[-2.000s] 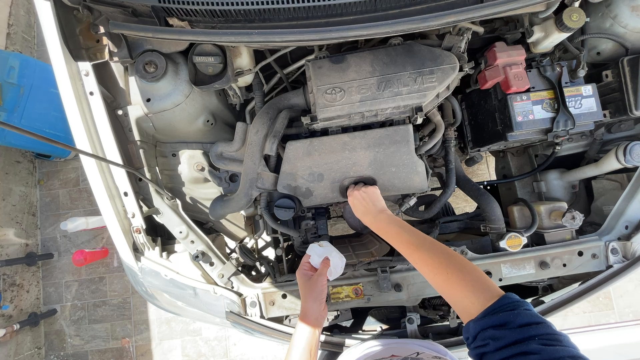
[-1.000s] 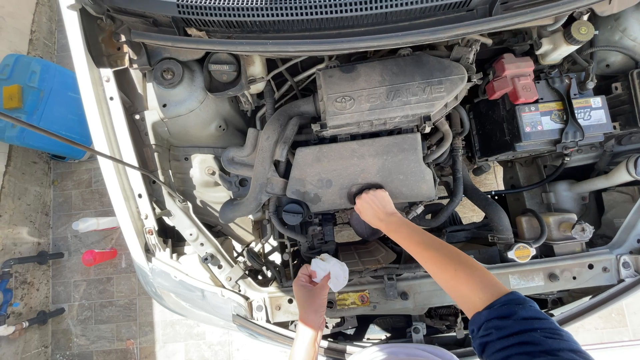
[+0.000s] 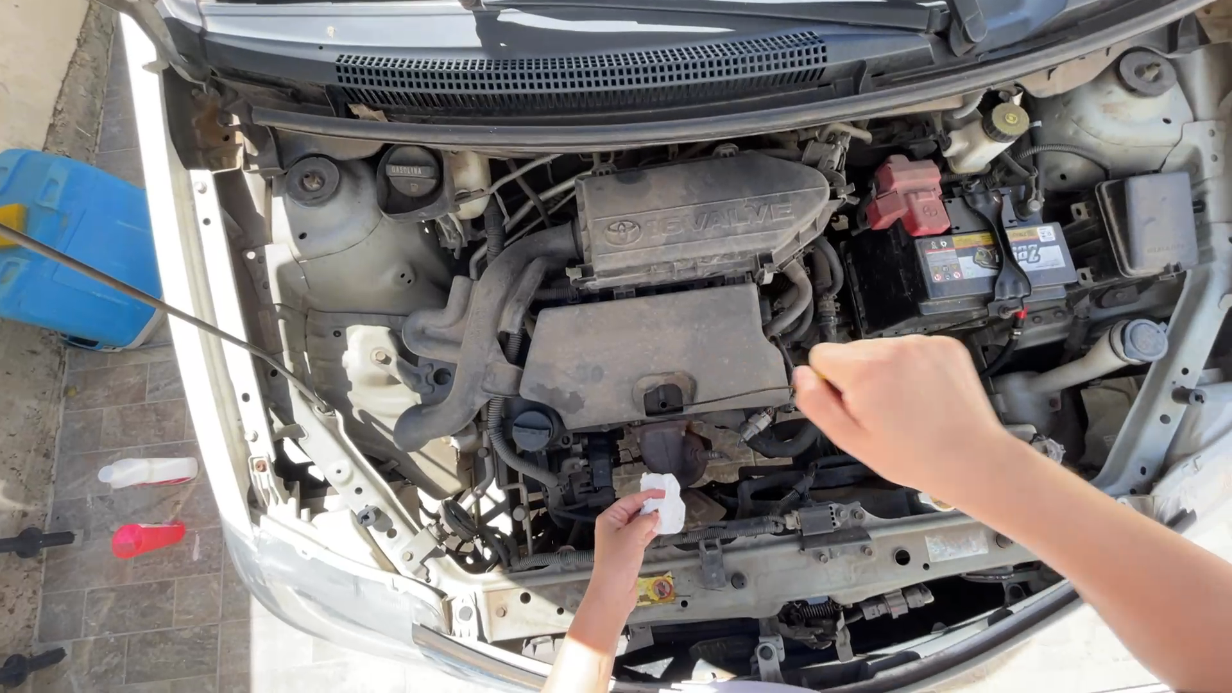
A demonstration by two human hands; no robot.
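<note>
My left hand (image 3: 626,539) pinches a white cloth or paper wipe (image 3: 664,502) above the front crossmember (image 3: 847,558) of a car's engine bay. Raised over the bay, my right hand (image 3: 895,404) is curled into a fist; its palm side is hidden, and something dark and thin shows by the thumb. Left of that hand lies the dusty engine cover (image 3: 654,356), with a dark opening (image 3: 664,395) in its front part. Behind it sits the air filter housing (image 3: 703,217).
A car battery (image 3: 962,274) with a red terminal cover (image 3: 907,195) is at right. The hood prop rod (image 3: 164,308) slants across the left side. On the paving are a blue container (image 3: 77,250), a white bottle (image 3: 149,472) and a red plastic item (image 3: 147,539).
My right hand has lifted off the front of the engine cover and moved to the right. The opening that it covered now shows. My left hand still holds the white wipe.
</note>
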